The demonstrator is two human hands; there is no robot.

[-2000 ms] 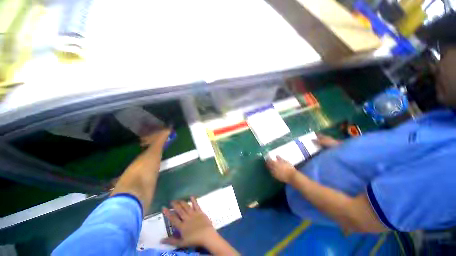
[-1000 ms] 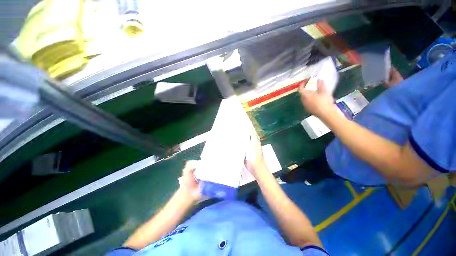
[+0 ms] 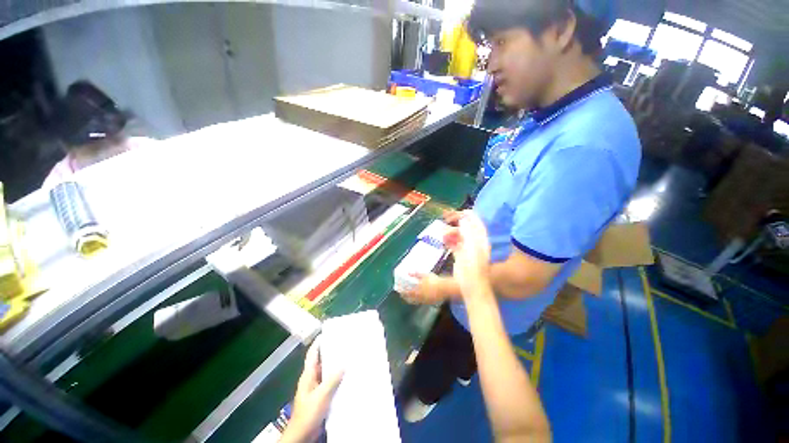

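Note:
A white stack of product boxes (image 3: 359, 381) with a ridged edge stands at the bottom centre, its lower end cut off by the picture's edge. My left hand (image 3: 313, 391) grips its left side. My right hand (image 3: 470, 247) is stretched forward beside the other person's hands, at the far end of a white box with a blue band (image 3: 421, 258). That person's hand holds the near end of this box. My right fingers are blurred, and I cannot tell if they touch the box.
A person in a blue shirt (image 3: 562, 182) stands close at the right. A single box (image 3: 196, 314) lies on the green conveyor at the left. Stacked boxes (image 3: 324, 227) stand behind the red-taped edge (image 3: 350, 262). A cardboard pile (image 3: 355, 112) lies on the white shelf. A metal strut crosses lower left.
The view has swung up and right. My right hand has left the white boxes and reached out to the other person's hands; my left hand keeps hold of them.

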